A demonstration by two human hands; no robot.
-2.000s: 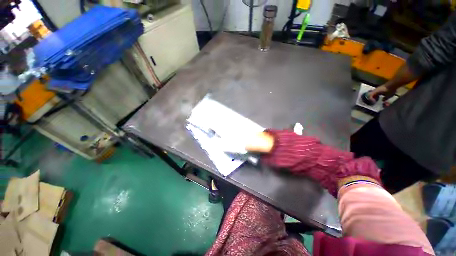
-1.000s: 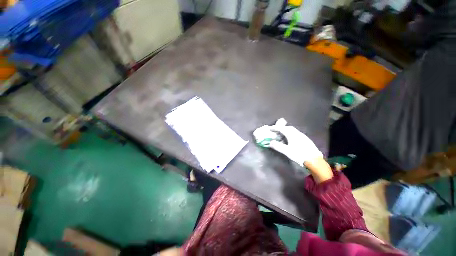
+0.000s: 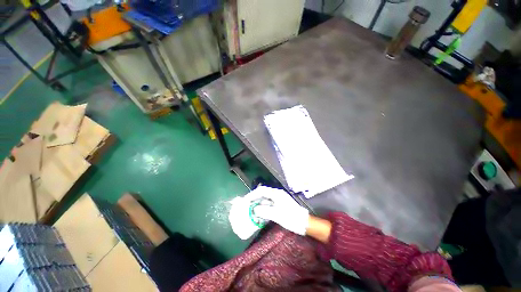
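A short stack of silver-white sheet-metal panels (image 3: pixel 308 151) lies flat on the dark steel worktable (image 3: pixel 365 80), near its front edge. My right hand (image 3: pixel 283 211), in a white knit glove, is just off the table's front edge, over my lap. It is closed on a loose, bunched white glove (image 3: pixel 243 217) with a green cuff edge. Its fingertips are hidden in the white fabric. My left hand is not visible.
Stacked panels (image 3: pixel 43 256) stand at the lower left beside cardboard (image 3: pixel 91 239). Loose flattened cardboard (image 3: pixel 54 154) lies on the green floor. A brown bottle (image 3: pixel 407 34) stands on the table's far edge. A dark-clad person (image 3: pixel 505 228) is at the right.
The view has swung left and down. My right hand first reached the bunched glove on the table, and has now carried it left, off the table to over my lap. The panels remain on the table.
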